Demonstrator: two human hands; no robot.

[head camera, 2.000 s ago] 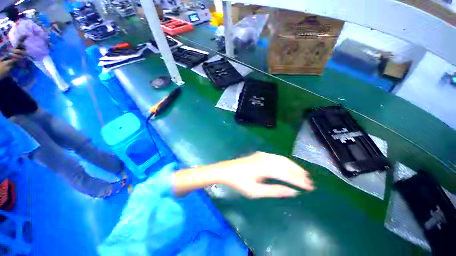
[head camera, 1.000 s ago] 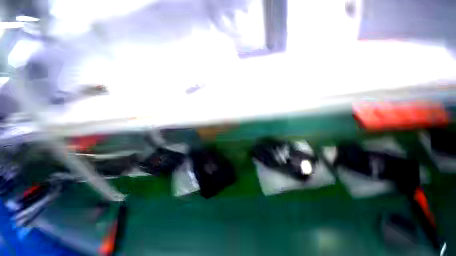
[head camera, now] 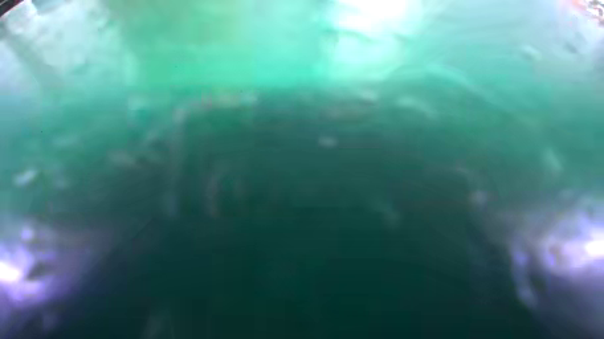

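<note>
A blurred green surface [head camera: 318, 172] fills nearly the whole view, bright at the top and dark towards the bottom. It looks like the bench top seen very close, but the blur hides any detail. No housing, tool or screw can be told apart. Neither my left hand nor my right hand can be seen.
Pale violet bright patches lie at the lower left [head camera: 26, 271] and lower right [head camera: 576, 255]. A whitish glare [head camera: 377, 20] is at the top. A small reddish speckled bit shows at the top right corner, too blurred to name.
The view has moved from the bench with black housings, bubble wrap and screwdrivers to a close blurred green surface. The bare hand and forearm seen two seconds ago are out of view.
</note>
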